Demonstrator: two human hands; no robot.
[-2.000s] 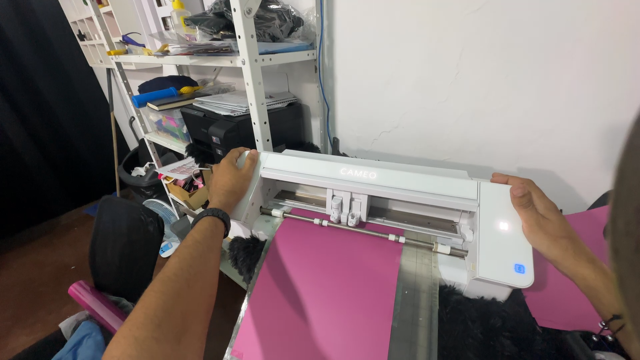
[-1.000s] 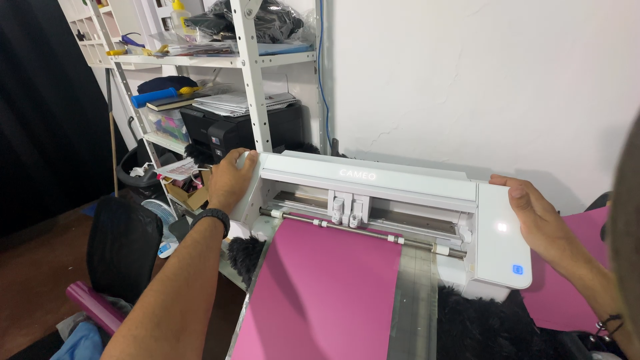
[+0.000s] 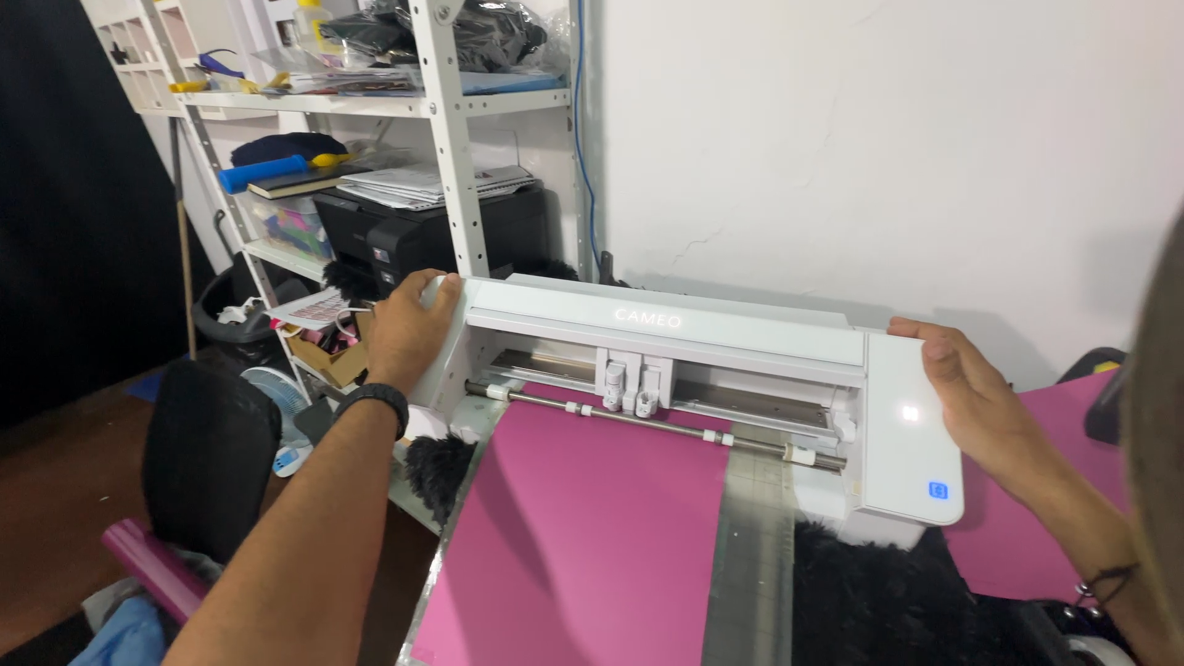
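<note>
A white Cameo cutting machine (image 3: pixel 666 338) sits in front of me, its logo and a button on the right panel lit. My left hand (image 3: pixel 412 328) grips its left end, fingers over the top corner. At the other end, my right hand (image 3: pixel 971 393) holds the edge of the right panel. A pink sheet (image 3: pixel 592 536) lies on a clear cutting mat (image 3: pixel 754 555), and both run under the roller bar (image 3: pixel 647 424). The twin tool carriage (image 3: pixel 634 379) stands near the middle of the rail.
Behind on the left, a white metal shelf (image 3: pixel 449 139) holds a black printer (image 3: pixel 416 231), papers and bags. Black fluffy fabric (image 3: pixel 879 592) lies under the machine. Another pink sheet (image 3: pixel 1036 499) is at right. A black chair (image 3: pixel 208 453) and a pink roll (image 3: pixel 153 564) are at left.
</note>
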